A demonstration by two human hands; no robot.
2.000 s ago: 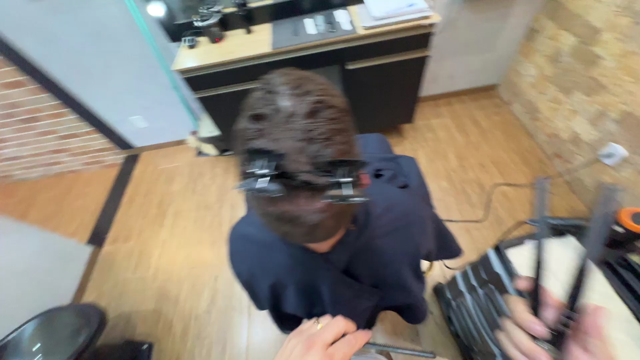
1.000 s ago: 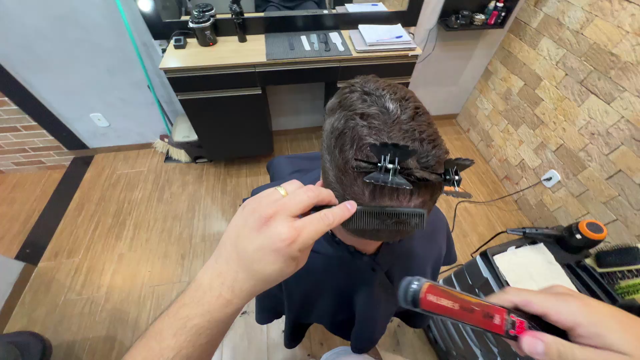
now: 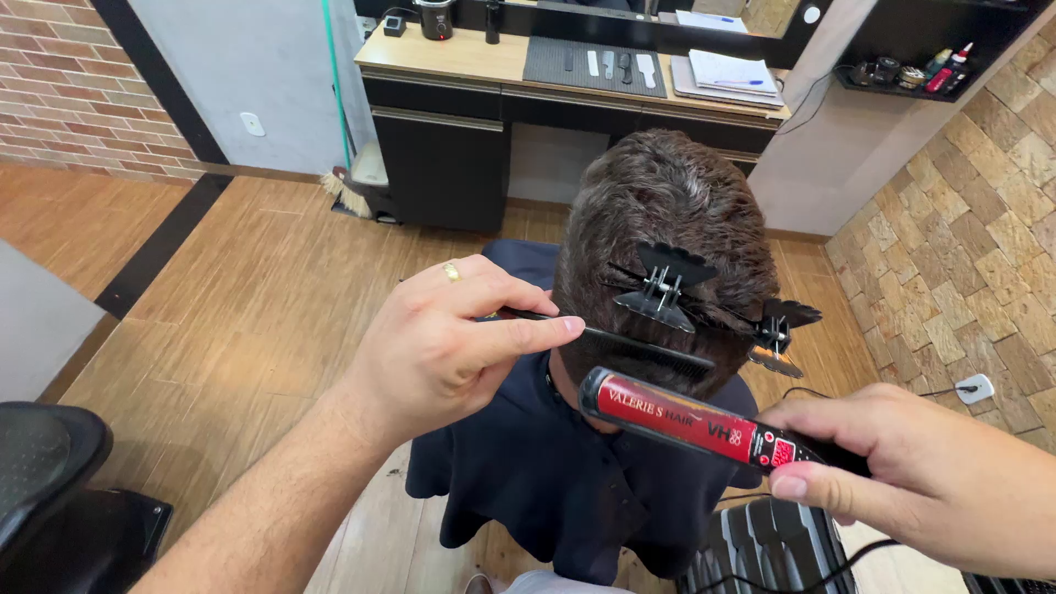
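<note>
My left hand (image 3: 462,338), with a ring on one finger, grips one end of a black comb (image 3: 648,351); its teeth lie against the back of a seated person's head (image 3: 668,198). My right hand (image 3: 891,470) is closed around a red and black hair straightener (image 3: 685,417), its tip just below the comb, near the nape. Whether its plates touch hair cannot be seen. Two black hair clips, one at the back (image 3: 664,285) and another at the right side (image 3: 780,334), hold hair up. A dark cape (image 3: 544,487) covers the person's shoulders.
Ahead stands a counter (image 3: 462,64) with a dark mat (image 3: 594,66), combs and papers (image 3: 730,73). A black trolley (image 3: 763,544) is at lower right, a cord (image 3: 850,561) running over it. A black chair (image 3: 49,470) is at lower left; a broom (image 3: 346,194) leans by the counter.
Two seconds ago my right hand held dark, elongated tools over the trolley; a second ago it held the straightener. The straightener has since moved closer to the comb and head.
</note>
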